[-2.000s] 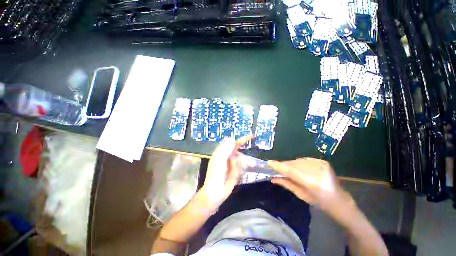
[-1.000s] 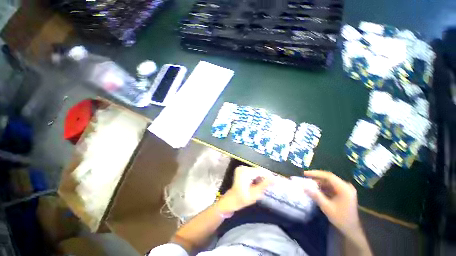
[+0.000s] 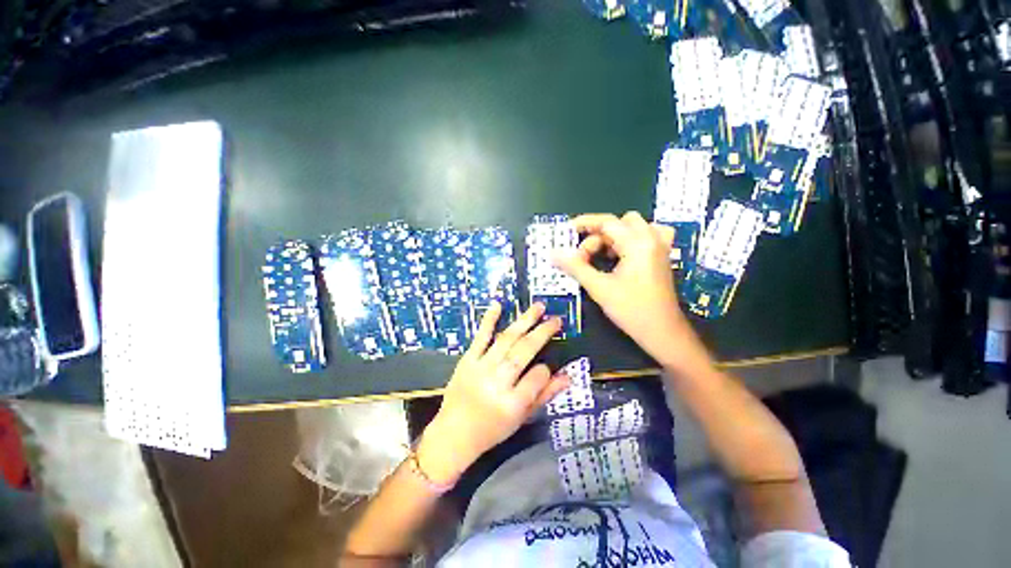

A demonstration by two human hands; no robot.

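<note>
Several blue circuit boards (image 3: 295, 305) lie side by side near the table's front edge. The rightmost board (image 3: 563, 322) has a white dotted keypad sticker (image 3: 545, 257) over its upper part. My right hand (image 3: 626, 277) has thumb and forefinger pinched at the sticker's right edge. My left hand (image 3: 501, 372) has its fingertips on the lower end of that board and its neighbour. Its thumb is on a clear backing sheet (image 3: 599, 455) with rows of white dotted stickers, which hangs over my lap. The thumb partly hides the sheet's top corner.
Boards with white stickers (image 3: 726, 250) lie in a loose heap at right, beside tall black stacked trays (image 3: 915, 200). A long white sheet stack (image 3: 166, 277) and a phone (image 3: 63, 277) lie at left, with part of a clear bottle (image 3: 17, 333). Black trays (image 3: 277, 39) stand at the back.
My hands have moved up from the lap sheet to the rightmost board. A white sticker now covers its upper part. The view has turned and moved closer to the boards.
</note>
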